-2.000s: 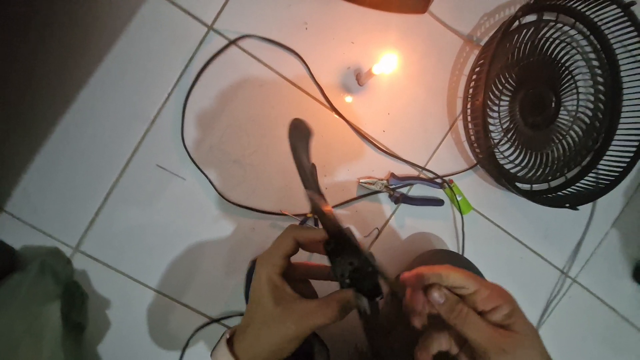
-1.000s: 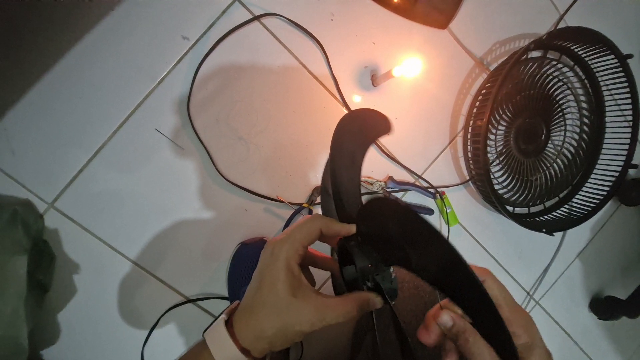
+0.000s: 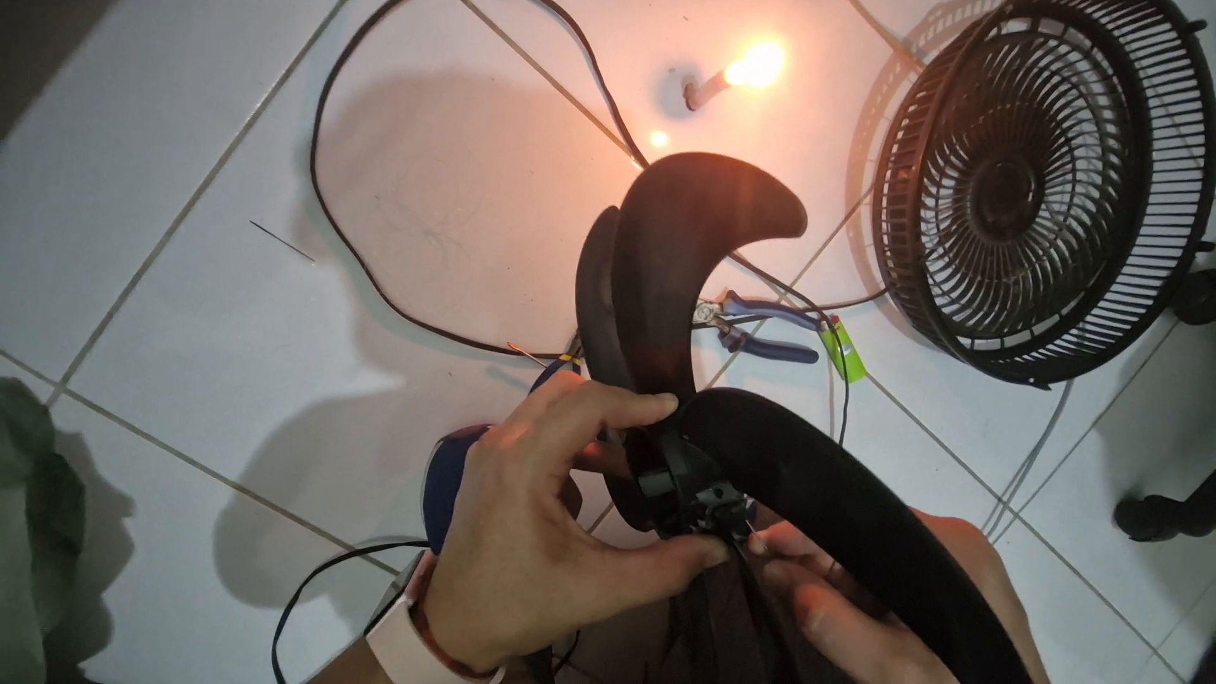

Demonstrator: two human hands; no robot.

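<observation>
A black plastic fan blade (image 3: 698, 228) with several curved vanes is held low in the middle of the head view. My left hand (image 3: 560, 522) grips it around the hub (image 3: 689, 484), thumb below and fingers above. Just right of the hub, the fingertips of my right hand (image 3: 855, 608) pinch a small thin thing, too small to name. One vane passes over that hand and hides part of it. Beyond the blade, blue-handled pliers (image 3: 769, 328) lie on the tiles beside a green object (image 3: 843, 349).
A lit candle (image 3: 708, 90) stands on the tiled floor at the top. The black fan grille (image 3: 1007, 199) lies at the right. A black cable (image 3: 316, 161) loops at the left, near a thin metal piece (image 3: 282, 241). Green fabric (image 3: 33, 532) lies at the left edge.
The fan blade has turned from nearly edge-on to showing its broad vanes. My left hand has kept hold of the hub, and my right hand's fingertips are now close beside it.
</observation>
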